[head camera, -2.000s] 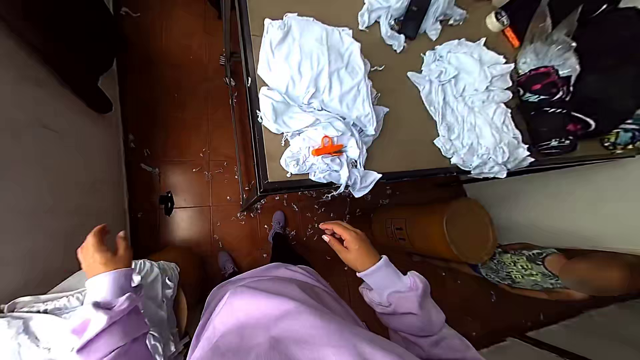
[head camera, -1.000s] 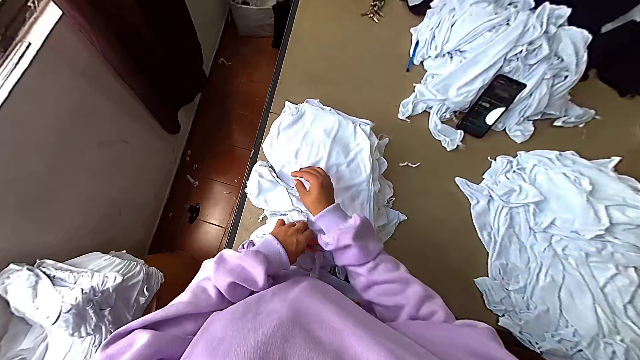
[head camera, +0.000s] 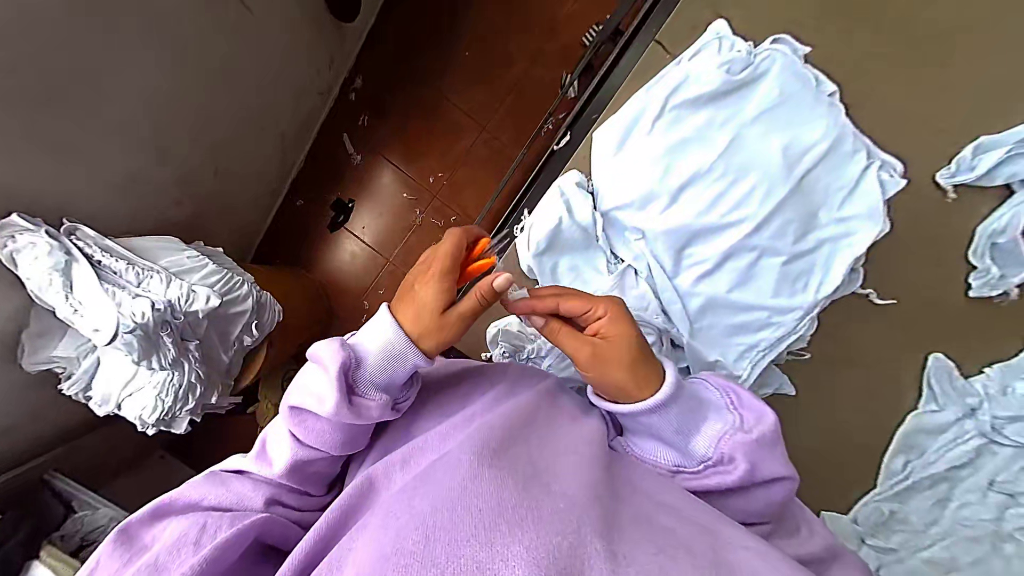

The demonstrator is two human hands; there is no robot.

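My left hand (head camera: 448, 292) is closed around a small orange-handled cutting tool (head camera: 478, 262), probably thread snippers, its metal blades pointing up and right. Close beside it, my right hand (head camera: 596, 336) pinches a small white scrap (head camera: 518, 294) between thumb and fingers. Behind and right of both hands lies a pile of white garments (head camera: 736, 176) on the table, with a crumpled part (head camera: 560, 232) at its left side near the table edge. My right forearm and hand cover the pile's lower part.
A stack of folded white fabric (head camera: 160, 320) rests on a brown support at left. More white garments (head camera: 960, 472) lie on the table (head camera: 848, 376) at right. The dark metal table edge (head camera: 592, 104) runs diagonally above the tiled floor (head camera: 416, 168), where scraps are scattered beside a wall.
The orange tool, lying on the garments two seconds ago, is now in my left hand. My hands have come off the fabric they touched one second ago. The view has shifted.
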